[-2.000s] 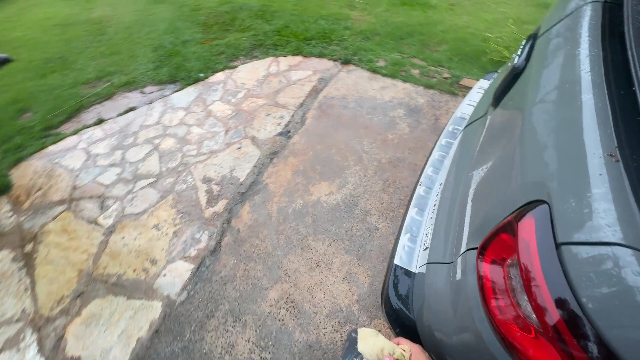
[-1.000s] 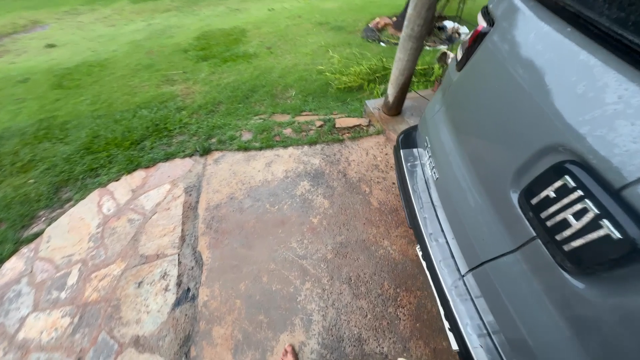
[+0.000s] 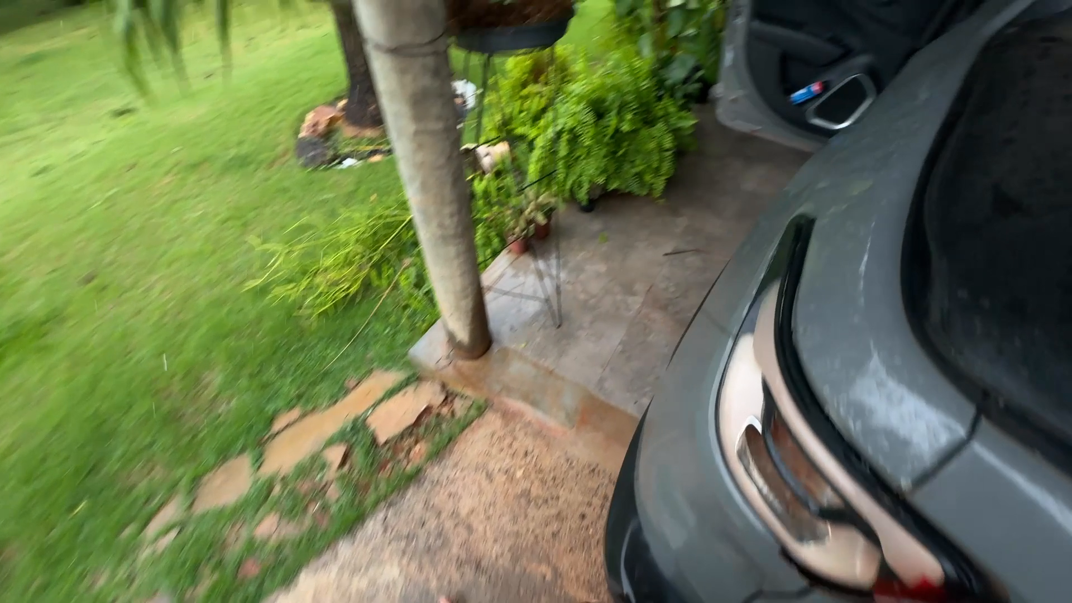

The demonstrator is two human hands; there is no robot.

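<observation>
Neither my left hand nor my right hand shows in the head view now. At the right, a grey car (image 3: 871,352) fills the frame from top to bottom, seen from its rear corner. Its tail light (image 3: 796,469) looks pale and reflective, with a bit of red low down. Farther along, a car door (image 3: 754,75) stands open, and a small blue and red object (image 3: 806,92) lies in its inner pocket. A tiny skin-toned spot sits at the bottom edge, too small to tell what it is.
A round post (image 3: 427,184) rises from the corner of a paved step (image 3: 544,394). Beyond it are potted ferns (image 3: 603,126), small pots (image 3: 518,245) and a thin metal stand (image 3: 554,285). Flat stones (image 3: 327,427) lie in the lawn (image 3: 167,276) at the left. Rough concrete (image 3: 469,511) runs along the bottom.
The view has moved along the car's rear to its other corner, past the badge. A hand with something pale, at the bottom edge two seconds ago, is out of view. The open door now shows.
</observation>
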